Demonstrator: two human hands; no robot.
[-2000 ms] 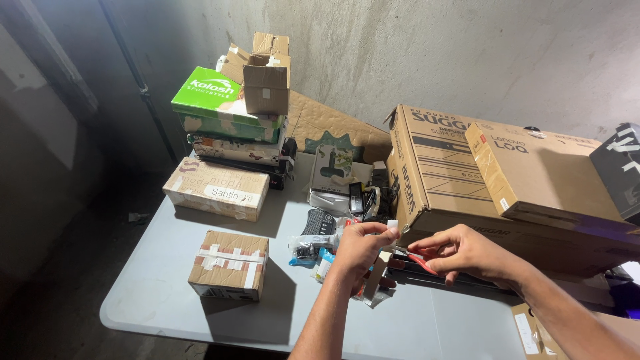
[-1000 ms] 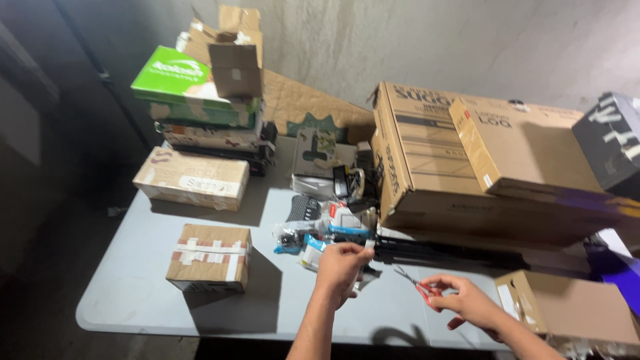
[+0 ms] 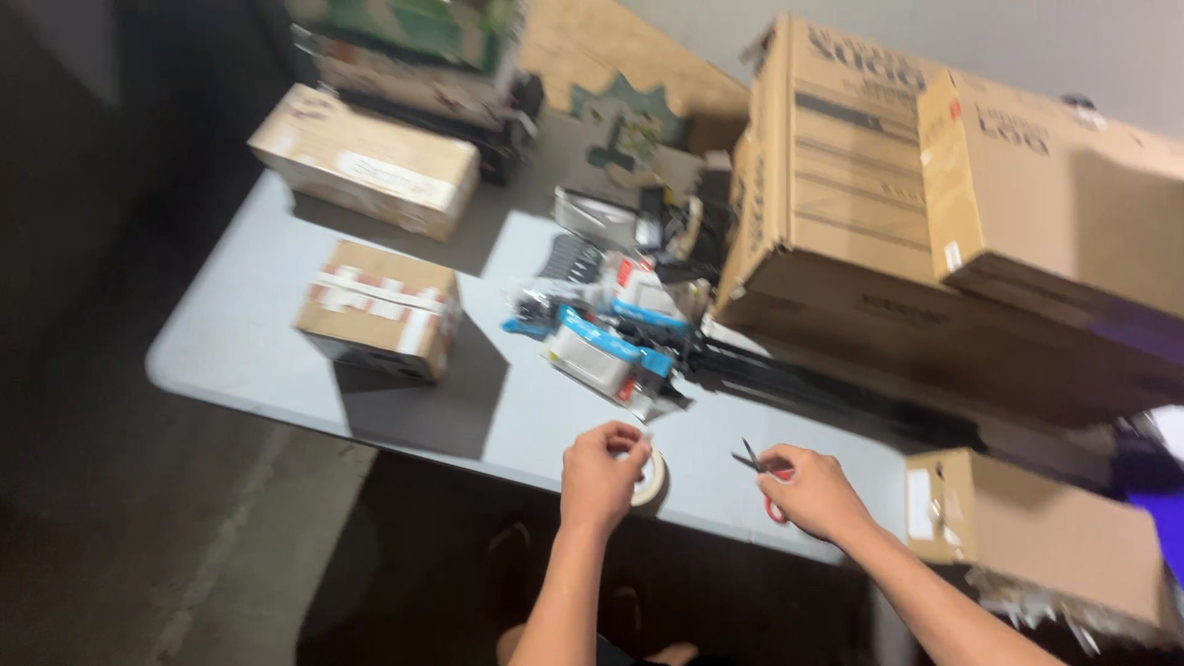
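Near the table's front edge, my left hand (image 3: pixel 603 472) has its thumb and fingertips pinched on a small pale piece, perhaps tape. A roll of pale tape (image 3: pixel 653 478) lies on the table beside those fingers, partly hidden by them. To the right, my right hand (image 3: pixel 809 488) grips red-handled scissors (image 3: pixel 751 458), their dark blades apart and pointing up and left. Behind the hands lies a heap of plastic-wrapped packets (image 3: pixel 597 356) with blue and red parts. A small cardboard box (image 3: pixel 377 301) with white tape strips stands at the left.
A longer taped carton (image 3: pixel 370 162) and a stack of boxes (image 3: pixel 416 65) stand at the back left. Large cartons (image 3: pixel 856 176) fill the back right, with long black items (image 3: pixel 823 393) before them. An open-edged box (image 3: pixel 1045 518) sits at the right. The white table's front edge (image 3: pixel 407 450) runs below.
My hands have moved apart and toward the table's front edge. The right hand still holds the scissors. The tape roll now shows beside my left hand. The view has tilted down.
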